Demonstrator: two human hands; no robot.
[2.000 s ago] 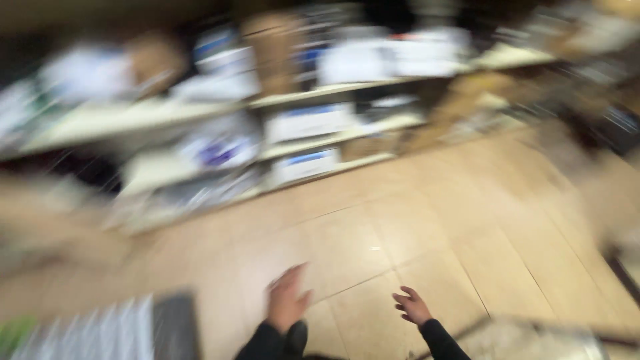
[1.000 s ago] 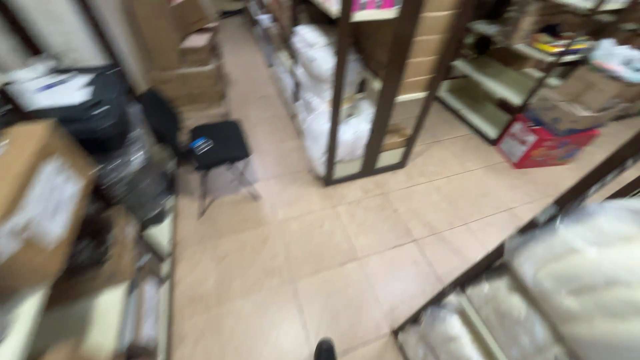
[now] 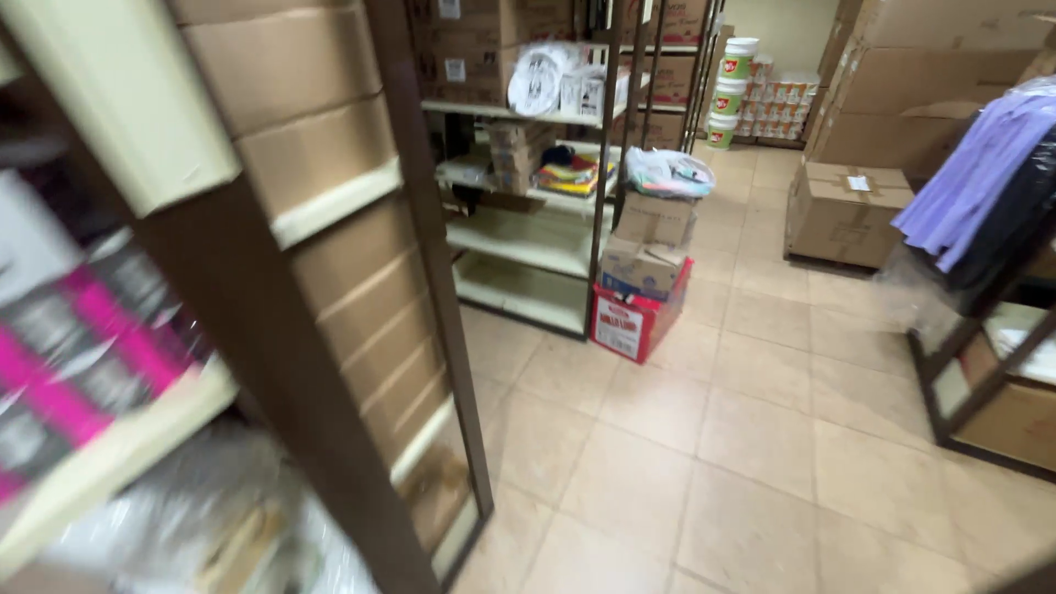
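Neither my left hand nor my right hand is in the head view. Near the middle, a red printed box (image 3: pixel 639 326) stands on the tiled floor, with an opened cardboard box (image 3: pixel 643 268) and a further carton on it. A clear plastic bag of coloured items (image 3: pixel 670 173) lies on top of this pile. Just left of it, a metal shelf rack holds folded colourful cloths (image 3: pixel 575 175) and, higher up, a white round item in plastic wrap (image 3: pixel 540 81).
A close shelf rack with a brown upright (image 3: pixel 272 330) fills the left side. Stacked white-lidded tubs (image 3: pixel 728 99) stand at the back. To the right are a large cardboard carton (image 3: pixel 850 214) and purple cloth (image 3: pixel 973 169) hanging over a rack.
Both hands showed two seconds ago and are now out of view. The view has swung strongly; the red box, at the right edge area one second ago, now appears nearer the middle.
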